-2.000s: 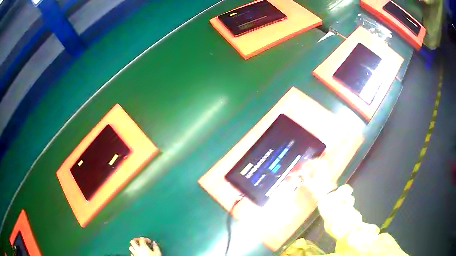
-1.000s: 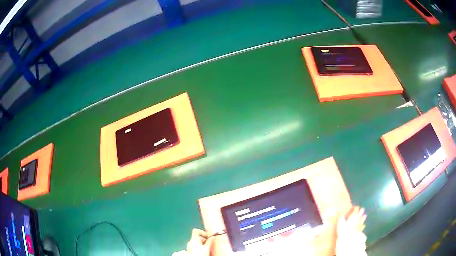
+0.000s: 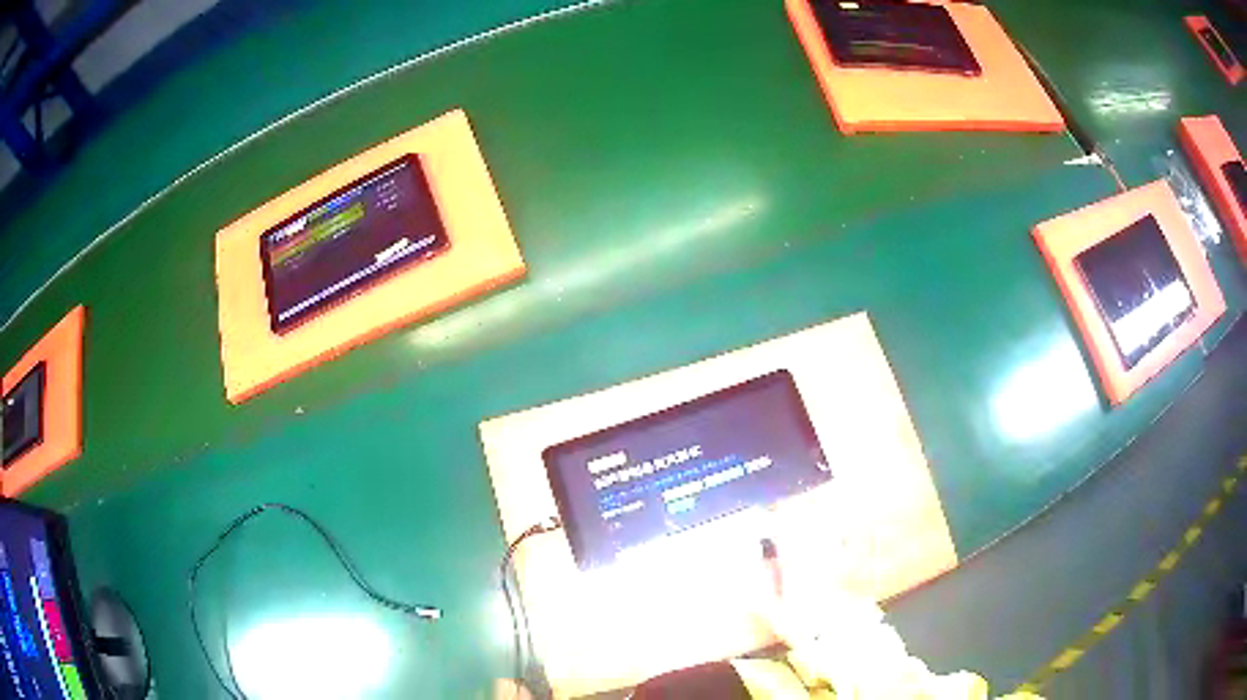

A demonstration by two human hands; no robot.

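A dark tablet (image 3: 691, 465) with white and blue text lies on an orange pad (image 3: 875, 410) in front of me, its lower part washed out by glare. A black cord (image 3: 512, 581) meets its left edge and runs down past the pad. My right hand (image 3: 807, 622) is at the pad's lower right, below the tablet; glare hides its fingers, and a small dark tip-like shape shows just above it. Only a small blurred bit of my left hand (image 3: 513, 689) shows at the bottom edge, near the cord.
A second cord (image 3: 308, 517) loops on the green bench, its plug end near the pad. A monitor (image 3: 41, 602) on a round black base stands at far left. Other tablets on orange pads lie at left, behind and right. An unclear dark shape (image 3: 698, 681) is at the bottom edge.
The view has shifted. My left hand has left the cable end at the tablet's left edge and moved down. My right hand has moved left from the pad's right side. The upper-left tablet now shows coloured lines.
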